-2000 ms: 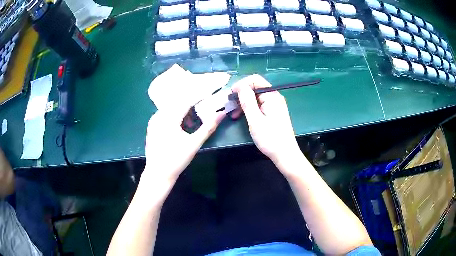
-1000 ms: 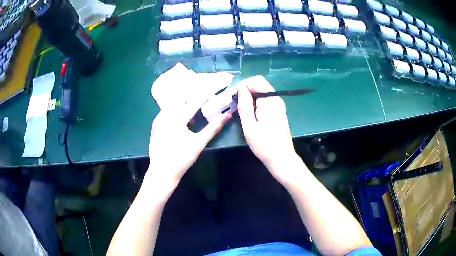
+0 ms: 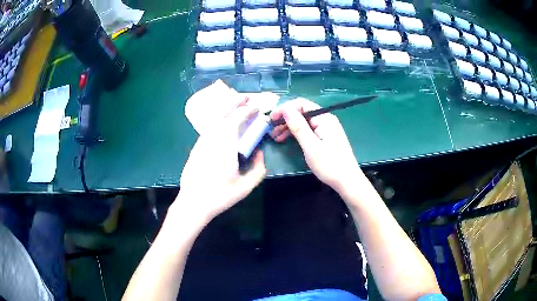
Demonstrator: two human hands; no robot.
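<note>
My left hand (image 3: 215, 167) holds a small white plastic-cased unit (image 3: 254, 136) with a darker side, tilted, above the bench's front edge. A white cloth (image 3: 212, 109) lies against the back of this hand and fingers; whether the fingers also grip it is unclear. My right hand (image 3: 309, 132) holds a thin black stick (image 3: 347, 104) like a pen, its long end pointing right. The stick's working end is at the unit's upper end, partly hidden by my fingers.
Clear trays with rows of white units (image 3: 265, 57) stand at the back, and another (image 3: 483, 91) at right. A heat gun (image 3: 88, 106) and white strip (image 3: 49, 135) are at left. An orange board (image 3: 29, 76) lies far left, a person's legs (image 3: 47, 235) below.
The unit has been turned in my left hand and now shows a long white face. My left thumb has moved off its edge. The black stick has tilted up to the right.
</note>
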